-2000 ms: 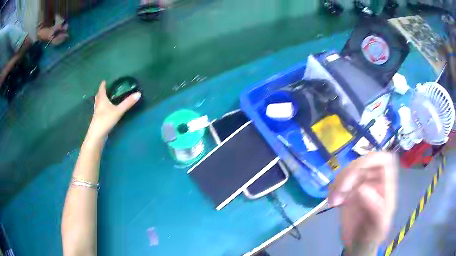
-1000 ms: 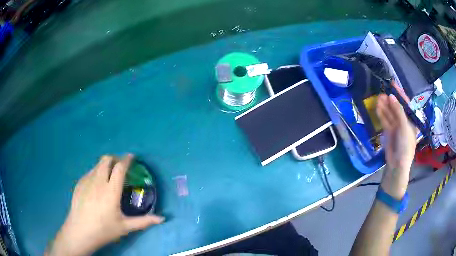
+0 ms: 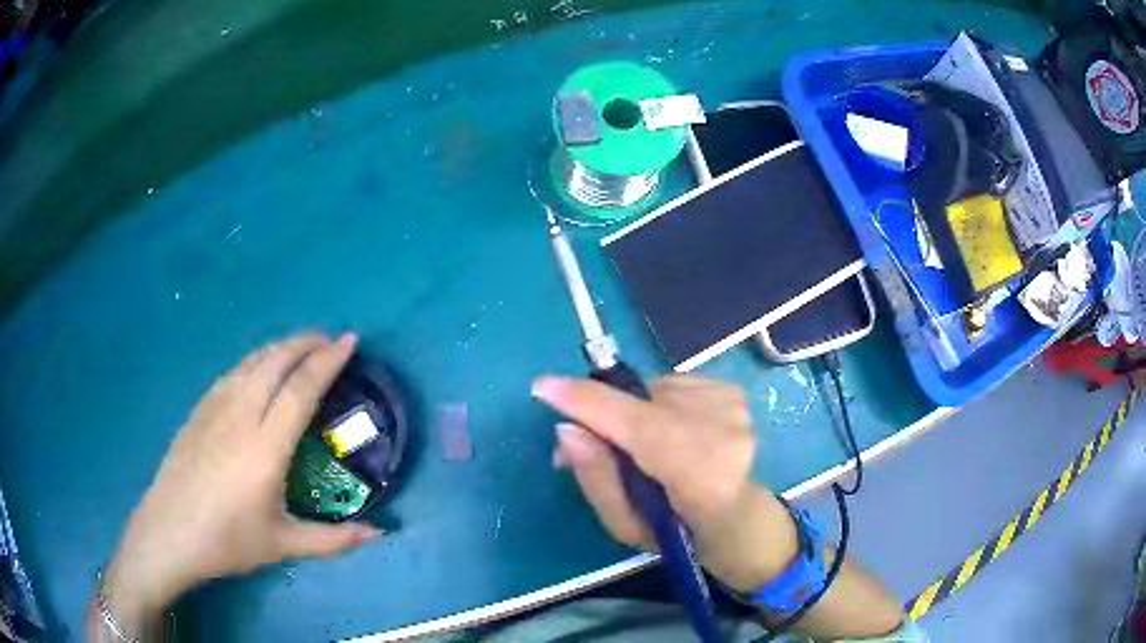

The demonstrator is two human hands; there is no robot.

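A round black housing (image 3: 392, 421) lies on the teal mat at the left, with a green circuit board (image 3: 329, 487) and a small silver-white block with a yellow edge (image 3: 353, 433) inside. My left hand (image 3: 233, 459) holds the housing around its left side, fingers at the top and thumb at the bottom. My right hand (image 3: 666, 452) grips the dark blue handle of a soldering iron (image 3: 582, 295). Its silver tip points up and away, beside the green solder wire spool (image 3: 620, 126) and apart from the housing.
A black panel (image 3: 742, 258) lies over a smartphone (image 3: 823, 324) with a cable plugged in. A blue tray (image 3: 895, 320) at the right holds a yellow sponge (image 3: 984, 239) and tools. A small greyish patch (image 3: 454, 431) is right of the housing. The white table edge (image 3: 553, 584) runs nearest me.
My right hand has moved from over the tray to the front middle and now holds the soldering iron. The housing has turned under my left hand, its board now at the lower left.
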